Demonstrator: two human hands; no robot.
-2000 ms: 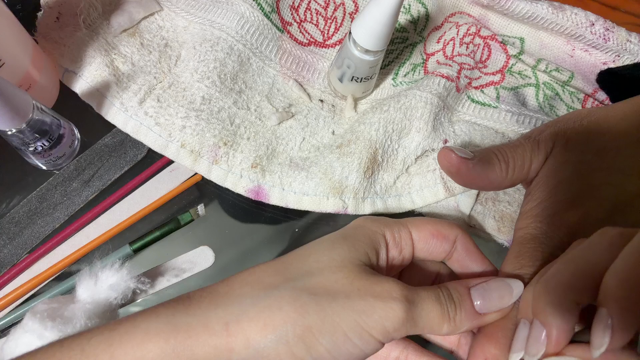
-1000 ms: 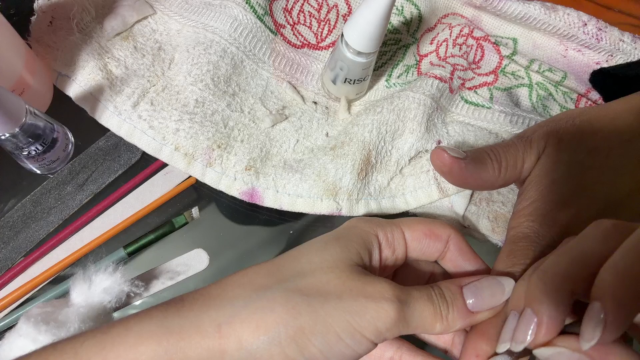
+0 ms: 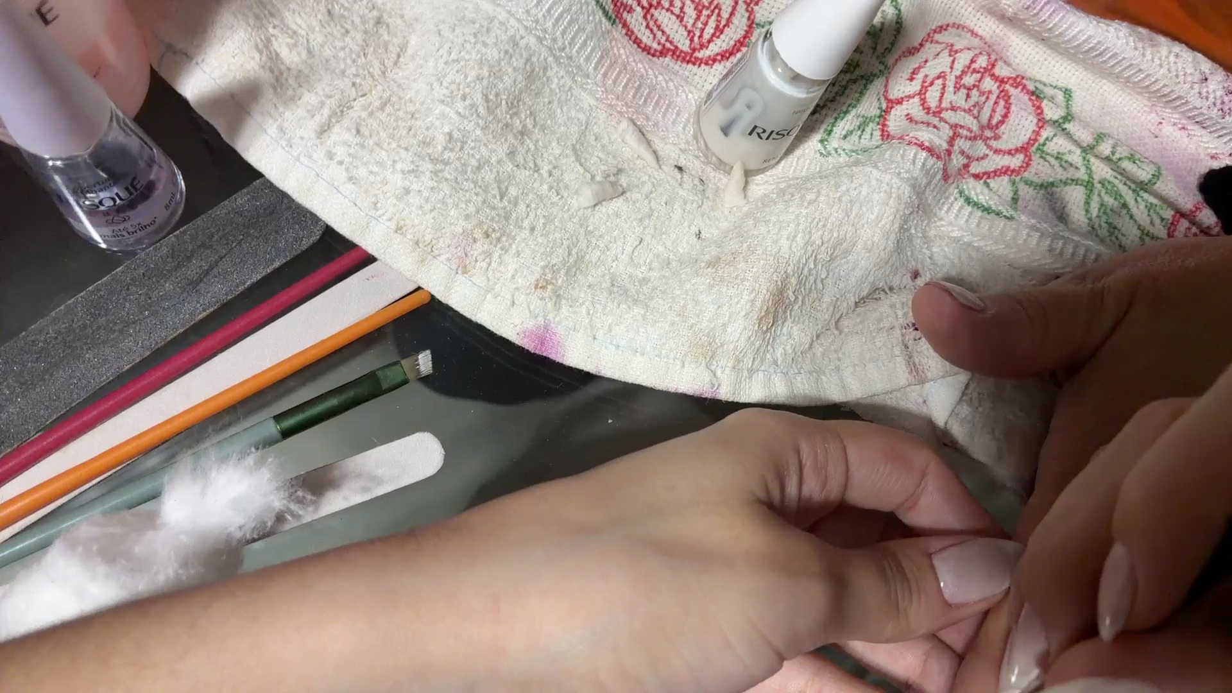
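Observation:
From the lower left comes my left hand [image 3: 770,549], its thumb and index finger pinching a finger of another person's hand [image 3: 1049,327]. That hand lies at the right with its thumb extended over the towel [image 3: 597,241]. My right hand [image 3: 1145,510] is bent over the held finger at the lower right edge, partly out of view; its long pale nails show, but whether it holds anything is hidden. Above the hands, a white-capped nail polish bottle [image 3: 760,106] leans on the stained towel, which bears red roses and green leaves.
Left of the towel are a clear Risqué polish bottle [image 3: 115,188], a bottle of pink liquid [image 3: 106,48], a grey nail file [image 3: 164,298], pink [image 3: 192,361] and orange [image 3: 221,404] sticks, a green-handled flat brush [image 3: 342,399], a white file [image 3: 385,472] and cotton wool [image 3: 144,549].
My left hand keeps its pinch on the finger. The fingers of my right hand have shifted slightly at the lower right. The view has moved a little.

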